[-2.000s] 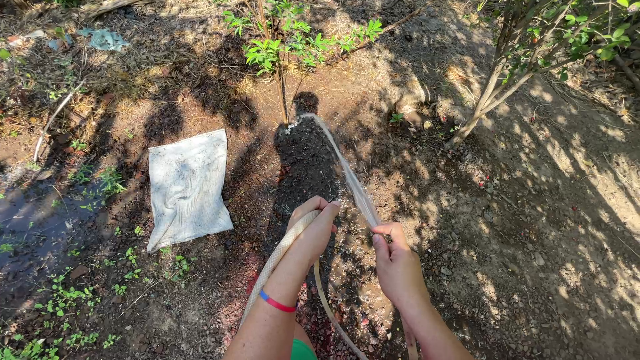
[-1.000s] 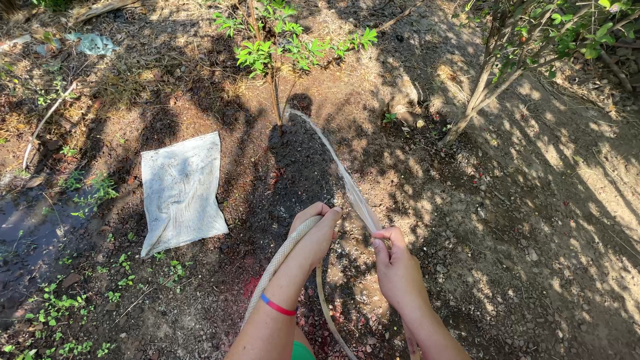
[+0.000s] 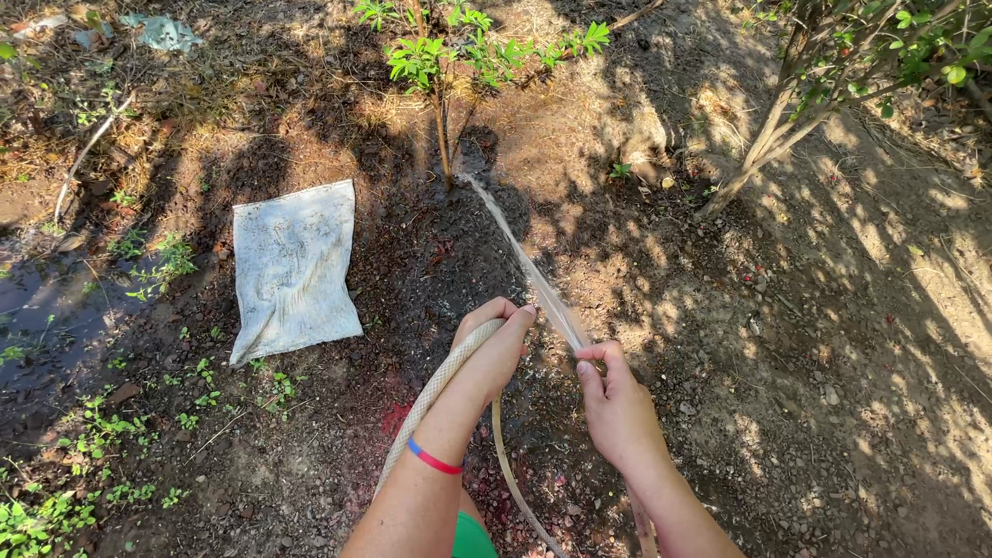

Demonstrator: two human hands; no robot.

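Observation:
My left hand (image 3: pixel 494 347), with a red and blue band on its wrist, is closed around a bend of a pale braided garden hose (image 3: pixel 442 380). The hose runs back along my left forearm, and another length of it hangs below the hand. At the right, my right hand (image 3: pixel 618 403) grips the hose's outlet end, mostly hidden by the fingers. From there a stream of water (image 3: pixel 527 260) shoots up and to the left. It lands on dark wet soil beside the thin stem of a leafy young plant (image 3: pixel 443 139).
A whitish cloth or sack (image 3: pixel 297 271) lies flat on the soil left of my hands. Puddled water (image 3: pixel 54 318) is at the far left, near small weeds. A shrub with several stems (image 3: pixel 763 151) stands at the upper right. A dry stick (image 3: pixel 89 151) lies upper left.

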